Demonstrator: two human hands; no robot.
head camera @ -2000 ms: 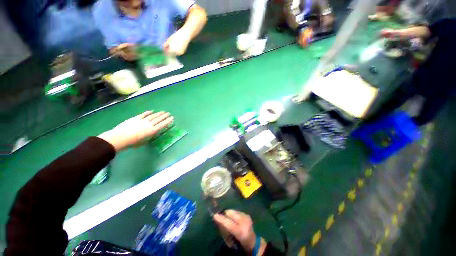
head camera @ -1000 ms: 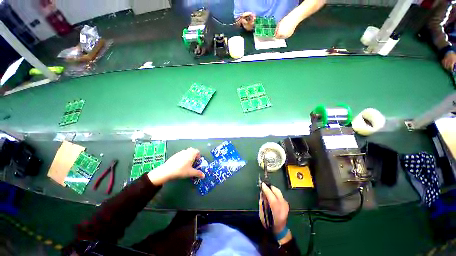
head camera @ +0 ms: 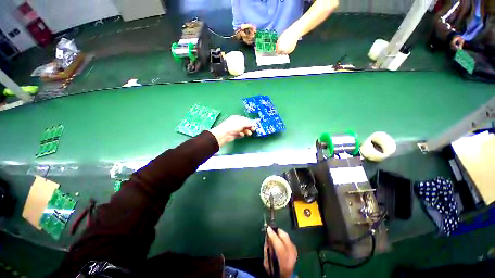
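Observation:
My left hand (head camera: 236, 128) is stretched out over the green bench and grips the lower left edge of a blue board (head camera: 265, 115). The green panel that lay there before does not show; the blue board may hide it. Another green panel (head camera: 198, 119) lies just left of it, behind my wrist. My right hand (head camera: 281, 252) holds a black soldering iron (head camera: 272, 233) upright in the picture, its tip at the round cream tip-cleaning tub (head camera: 275, 192).
Right of the tub stand a black iron stand (head camera: 302, 183), a yellow block (head camera: 306, 213) and a dark grey box (head camera: 347, 201) with a green-flanged reel (head camera: 343, 144). At left lie cardboard (head camera: 39, 202), a green panel (head camera: 58, 214) and partly hidden side cutters (head camera: 83, 215). A person works opposite.
My left hand has taken hold of the blue board and carried it forward from the near bench onto the far green strip. The view has shifted. My right hand still holds the iron at the tub.

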